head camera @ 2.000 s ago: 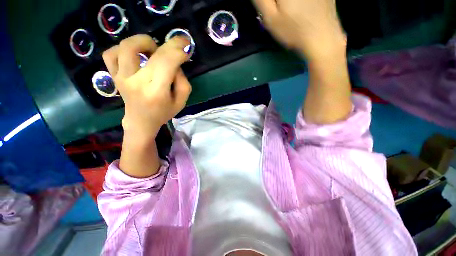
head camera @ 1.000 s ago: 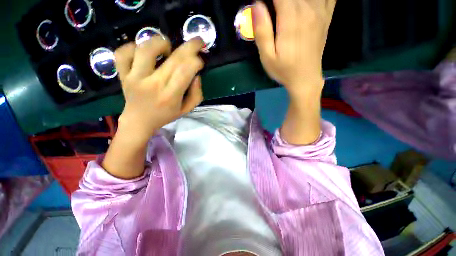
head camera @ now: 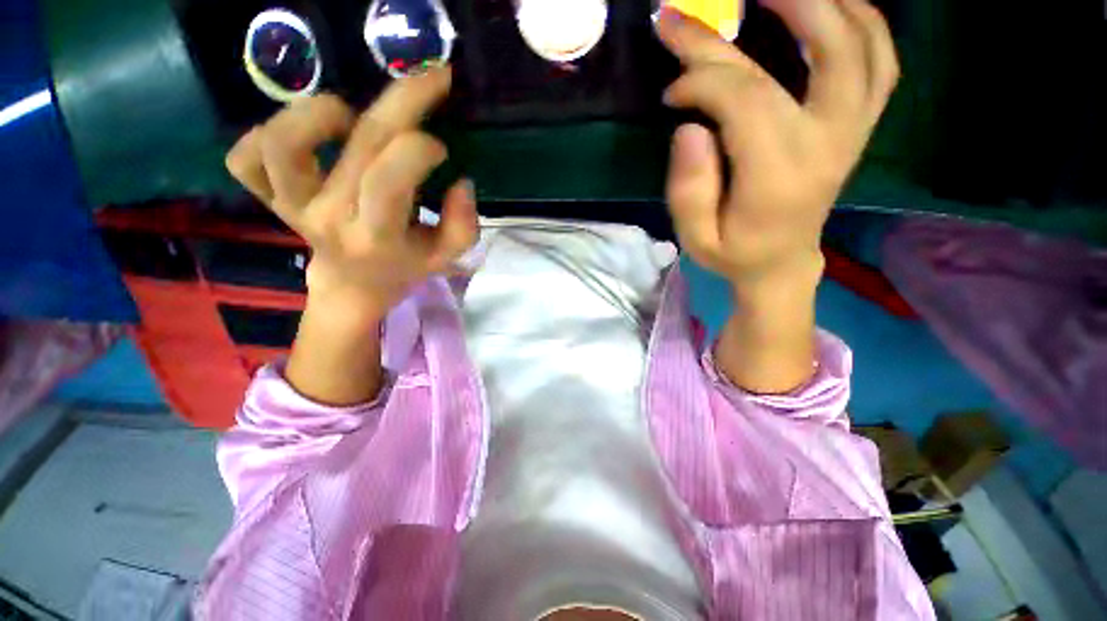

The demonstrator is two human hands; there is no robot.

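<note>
A black foam tray (head camera: 486, 95) is cut off by the top edge, with round watch heads in its pockets. The leftmost watch head (head camera: 282, 55) is dark, and the one beside it (head camera: 410, 34) is dark blue. A third watch head (head camera: 562, 24) shows plain white. A fourth watch head (head camera: 710, 12) glows orange. My left hand (head camera: 358, 200) is at the tray's near edge, fingers bent and apart, holding nothing, a fingertip just below the dark blue watch. My right hand (head camera: 771, 158) has a fingertip at the orange watch face, its other fingers spread and empty.
The green mat (head camera: 158, 146) runs along the bench edge, with a blue mat (head camera: 43, 158) at far left. Red bins (head camera: 182, 328) stand below the bench at left. Another person's pink sleeve (head camera: 995, 315) is at right. Cardboard boxes (head camera: 959, 455) are at lower right.
The view has shifted, so the tray sits higher in the picture. The watch near my left fingers has gone from lit to plain white. My left hand has drawn back from the faces; my right fingers have spread.
</note>
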